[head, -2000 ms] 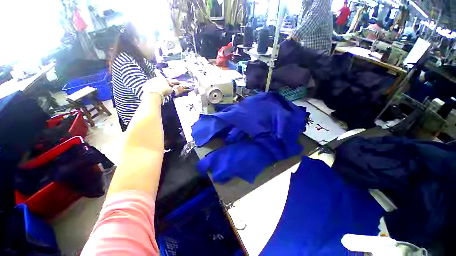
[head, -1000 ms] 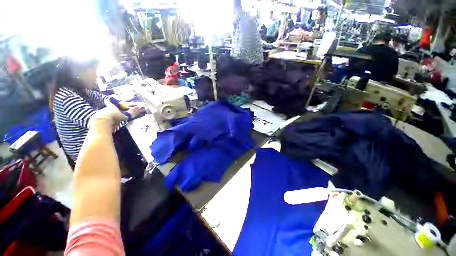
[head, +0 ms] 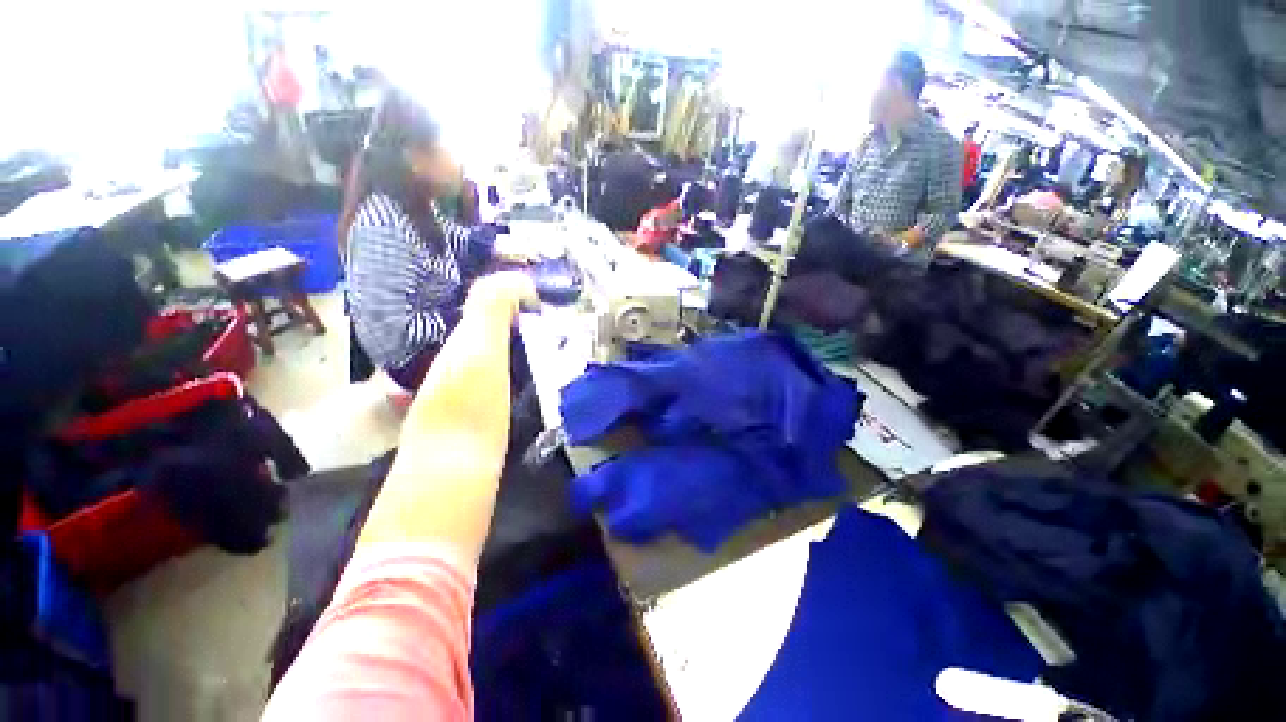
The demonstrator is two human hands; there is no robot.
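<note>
My left arm, in a pink sleeve, reaches far forward. My left hand point(head: 508, 292) is small and blurred beside the neighbouring sewing machine point(head: 642, 313). A small dark object point(head: 556, 281) is at its fingertips and looks held; what it is I cannot tell. My right hand is not in view. A bright blue cut panel point(head: 882, 635) lies flat on the white table nearest me. A rumpled heap of blue pieces point(head: 719, 430) lies further forward, beside the neighbouring machine.
A person in a striped top point(head: 399, 275) sits left of that machine. Another person in a checked shirt point(head: 903, 176) stands behind. Dark cloth point(head: 1114, 578) lies at right, by a white lamp bar point(head: 1001, 695). Red crates point(head: 120, 543) and a stool point(head: 261, 275) stand at left.
The view swung right, then back left. My left hand stays stretched forward and the dark object shows more clearly at its fingertips. The checked-shirt person's head has come into view.
</note>
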